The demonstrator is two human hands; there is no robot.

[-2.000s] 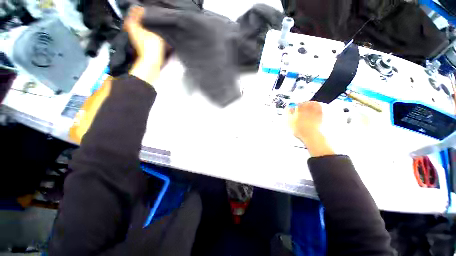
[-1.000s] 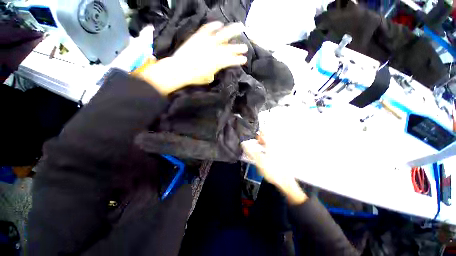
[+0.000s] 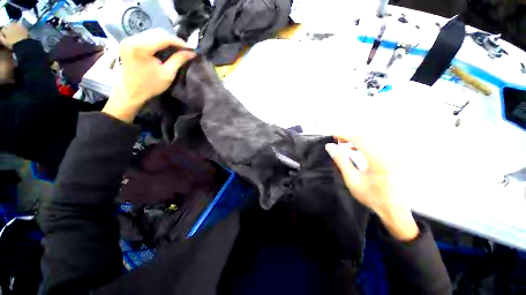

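Observation:
A dark grey garment (image 3: 239,129) is stretched between my two hands over the table's front edge, and part of it hangs toward my lap. My left hand (image 3: 147,66) pinches its upper left end, raised at the left. My right hand (image 3: 363,173) pinches its right end near the table edge. A small pale strip shows on the cloth between the hands. The presser foot area (image 3: 376,82) of the white sewing machine lies beyond my right hand, with no cloth under it that I can see.
A dark cloth pile (image 3: 245,26) lies at the back left. A black strap (image 3: 441,52) hangs across the machine head, beside a wooden-handled tool (image 3: 470,79). A blue crate (image 3: 212,201) with dark pieces is below the table. Another person's hand (image 3: 12,36) shows at far left.
The garment went from bunched on the table to stretched between my hands at the front edge. My left hand moved left and now grips an end. The view shifted left.

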